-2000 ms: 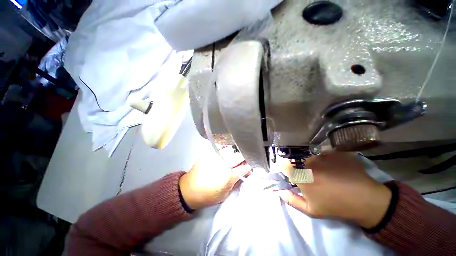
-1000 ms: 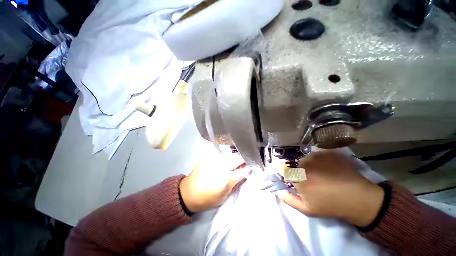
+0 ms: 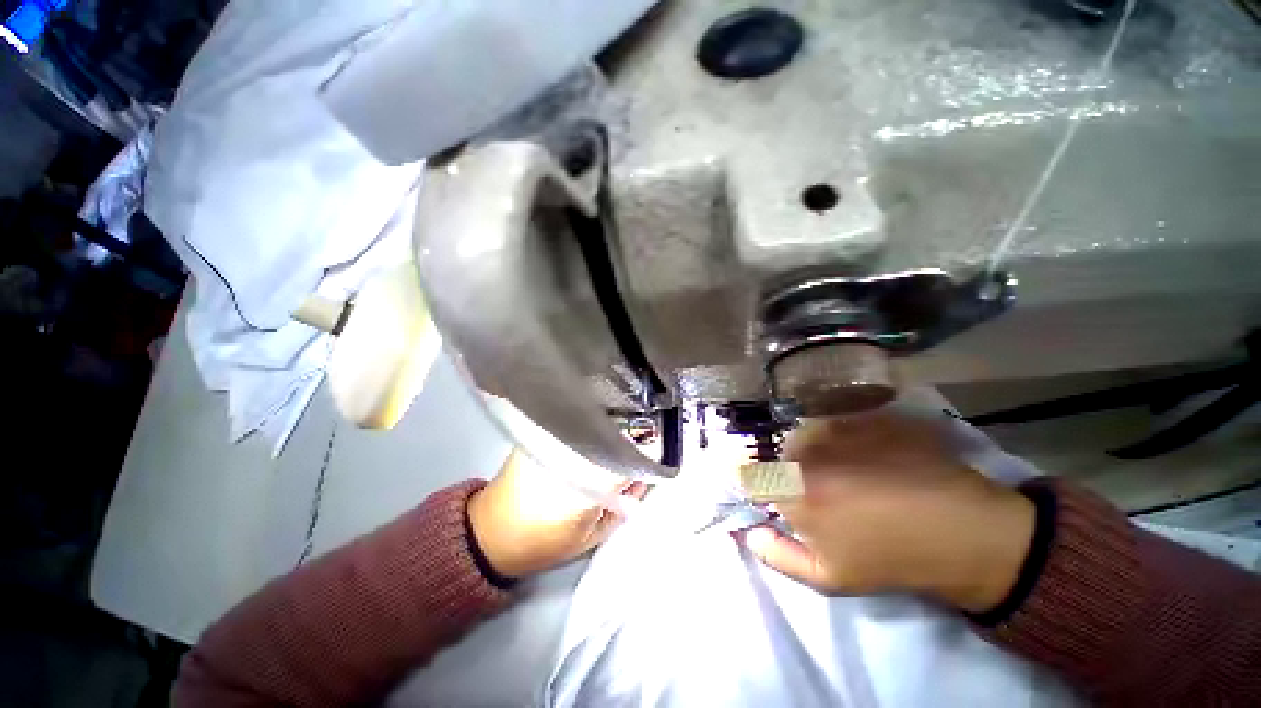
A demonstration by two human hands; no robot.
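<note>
White fabric [image 3: 692,622] lies in soft folds below the needle area, strongly glaring. My left hand [image 3: 546,515] rests at the fabric's left side, fingertips on it near the needle, partly washed out by light. My right hand [image 3: 899,512] holds the fabric just right of the presser foot area [image 3: 758,429]. Small dark pointed blades of thread snips [image 3: 744,517] stick out by my right thumb. A small tan block [image 3: 772,481] sits beside my right fingers. The needle tip is lost in glare.
The cream-grey sewing machine head [image 3: 664,235] fills the upper right, with a knurled knob [image 3: 834,374] and white thread [image 3: 1065,138]. A tape roll [image 3: 470,69] lies on top. White cut pieces [image 3: 277,180] and a cream lamp [image 3: 387,353] are left. Black straps [image 3: 1120,408] hang right.
The view has shifted, so the machine head and tape roll appear further left. Both hands remain on the fabric beside the needle area, with little visible change in their grip.
</note>
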